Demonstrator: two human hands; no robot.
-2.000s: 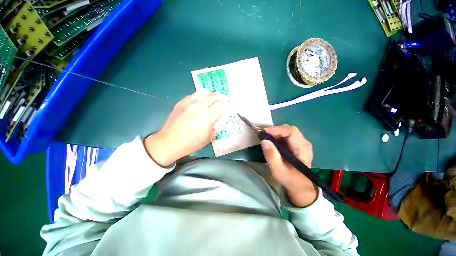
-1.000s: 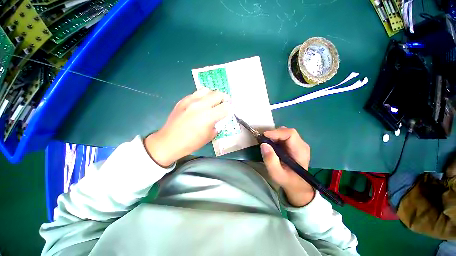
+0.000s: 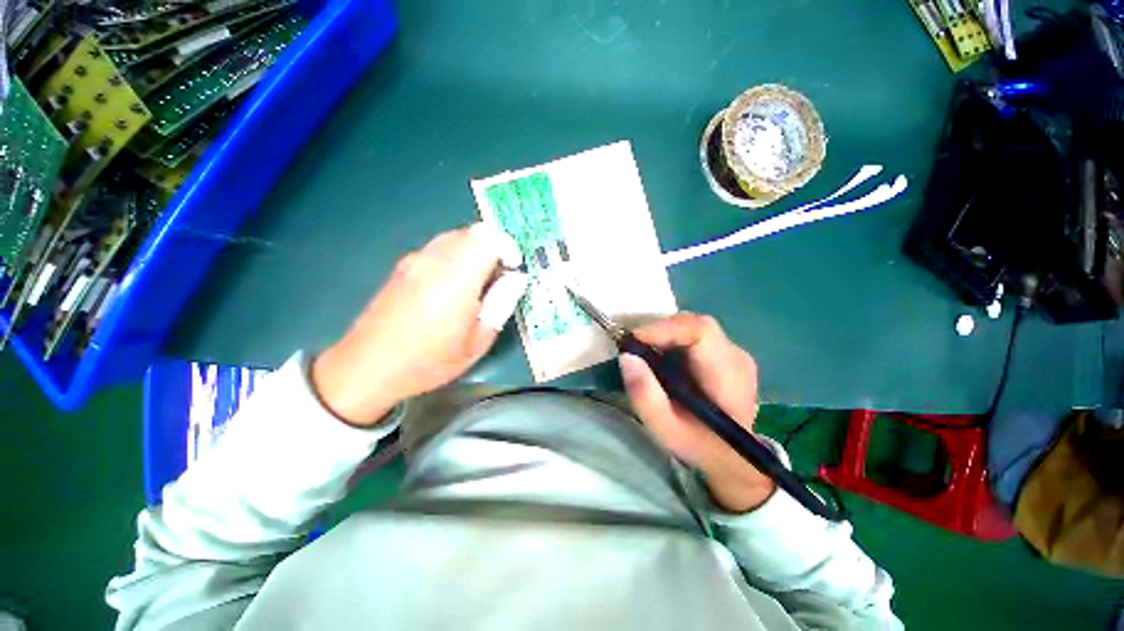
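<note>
A green circuit board (image 3: 526, 212) lies on an off-white pad (image 3: 604, 197), with small dark components in a row at its middle. White lead wires (image 3: 789, 229) trail out to the right from the pad's edge. My right hand (image 3: 696, 401) holds a black soldering iron (image 3: 721, 425) like a pencil, its tip over the board's lower right part. My left hand (image 3: 425, 314) is at the board's left edge, thumb and index finger close together with something small and white at the tips. I cannot tell what the fingers hold.
A blue bin (image 3: 247, 173) heaped with boards stands at left. A lower blue tray (image 3: 173, 425) holds white leads. A round tin (image 3: 770, 146) stands beyond the wires. A black boxy unit (image 3: 1011, 222) is at right, a red stool (image 3: 918, 468) below, and a person's brown sleeve (image 3: 1079, 505) at the right edge.
My left hand has moved back to the left, uncovering the dark components at the board's middle. My right hand and the iron have shifted slightly left.
</note>
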